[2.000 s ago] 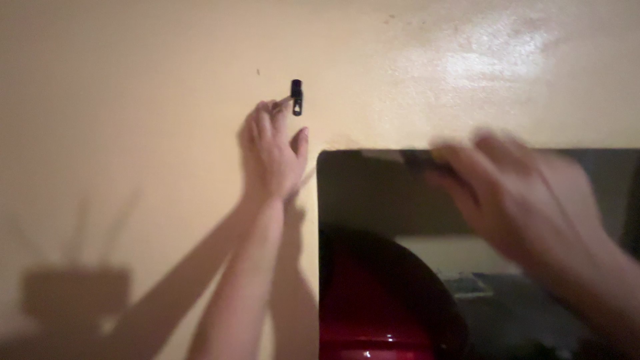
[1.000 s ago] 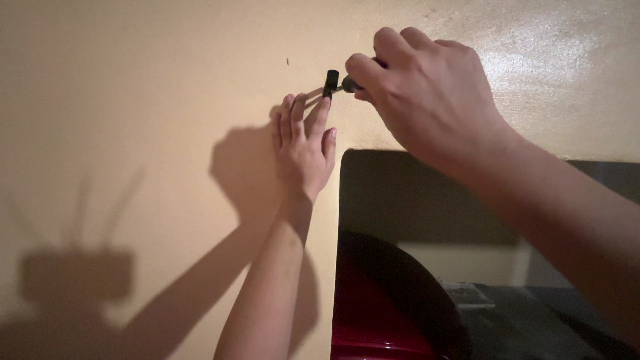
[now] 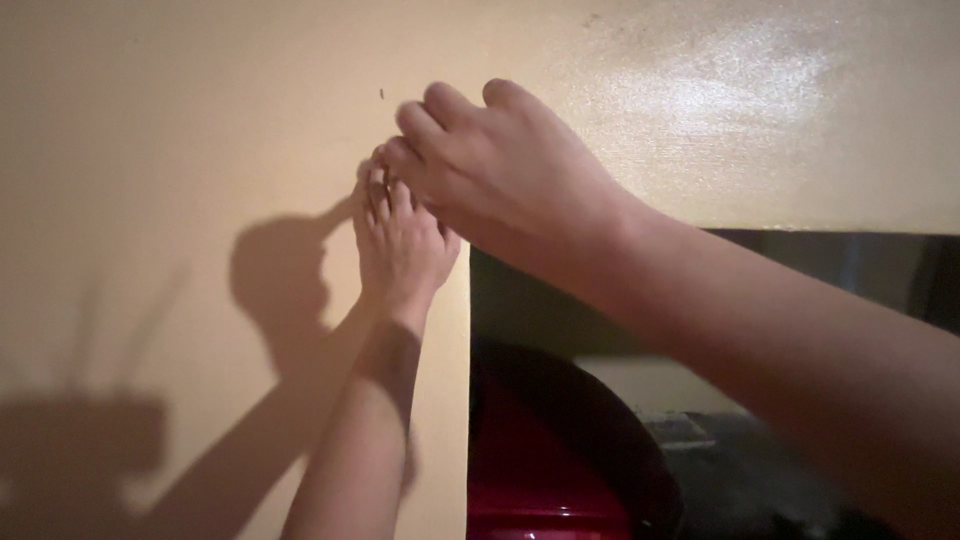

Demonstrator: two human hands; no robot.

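Note:
Against a cream-painted wall (image 3: 225,150), my left hand (image 3: 405,240) reaches up with its fingers raised close to the wall. My right hand (image 3: 502,157) is bent over the fingertips of the left, its own fingers curled. What either hand holds is hidden behind the right hand's fingers and knuckles. The small black fitting seen on the wall in the earlier frames does not show now.
A dark opening with a straight top edge lies right of my left hand. Inside it are a glossy red object (image 3: 547,465) with a dark curved edge and a grey surface (image 3: 750,450) beyond. Shadows of my arms fall on the wall.
My right hand has moved from in front of the opening up to the black fitting, and now covers the left fingertips. The fitting has gone out of sight.

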